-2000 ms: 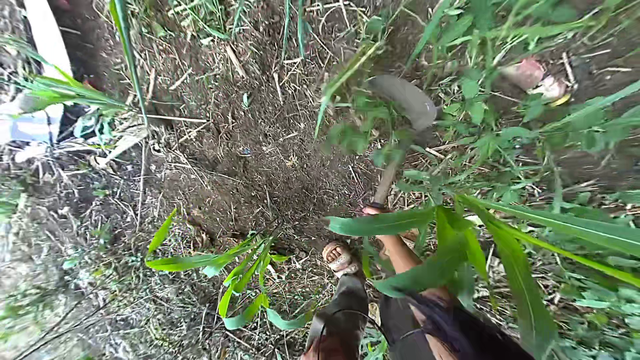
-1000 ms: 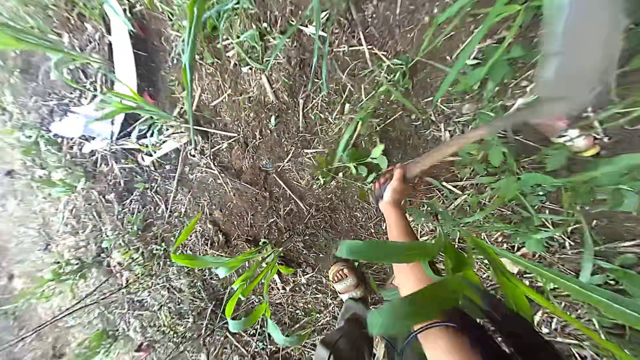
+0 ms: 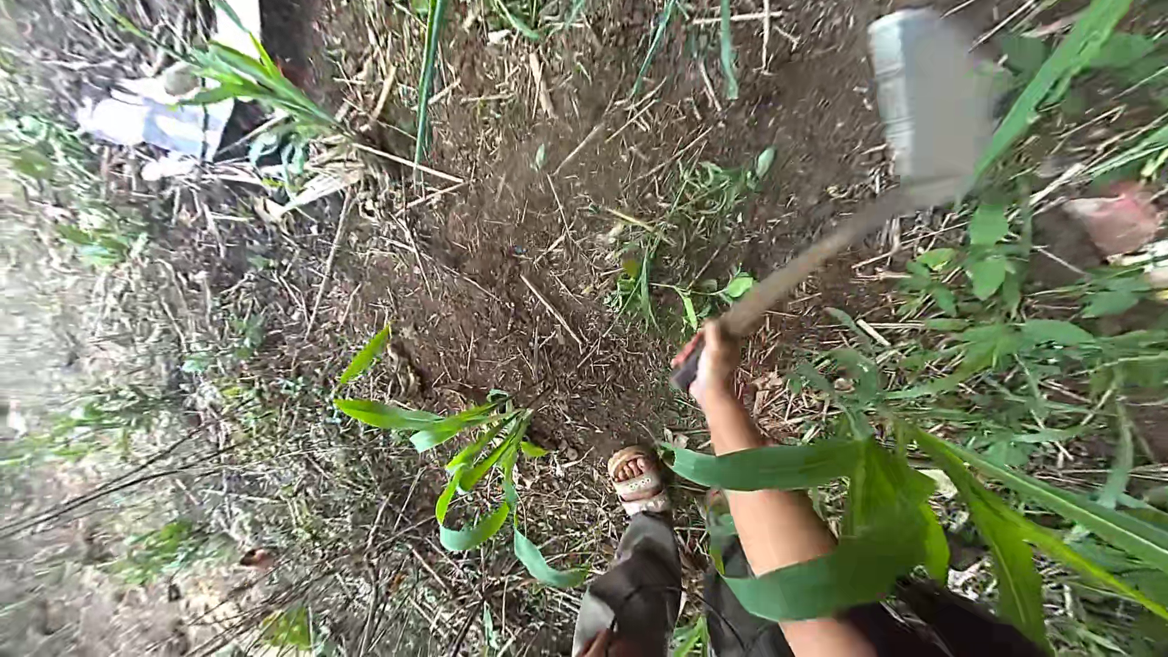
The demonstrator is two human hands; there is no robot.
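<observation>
My right hand (image 3: 714,360) is closed round the dark end of a wooden-handled hoe (image 3: 803,260), whose handle slants up to the right. Its broad grey metal blade (image 3: 935,105), blurred, is at the upper right over the soil. Below the handle's middle, a small weed (image 3: 721,292) with green leaves grows from brown soil (image 3: 511,274). A patch of skin at the bottom edge, over the trouser leg, seems to be my left hand (image 3: 604,644); its fingers cannot be made out.
My sandalled foot (image 3: 636,474) stands on the soil. Long green leaves (image 3: 821,566) cross in front of my right forearm. A leafy young plant (image 3: 474,447) rises left of the foot. White sheet-like material (image 3: 160,119) lies upper left, a pinkish object (image 3: 1118,219) at right.
The hoe's blade was low beside the weeds two seconds ago, then swung to the upper right corner. My right hand has moved up from near the foot, still gripping the handle.
</observation>
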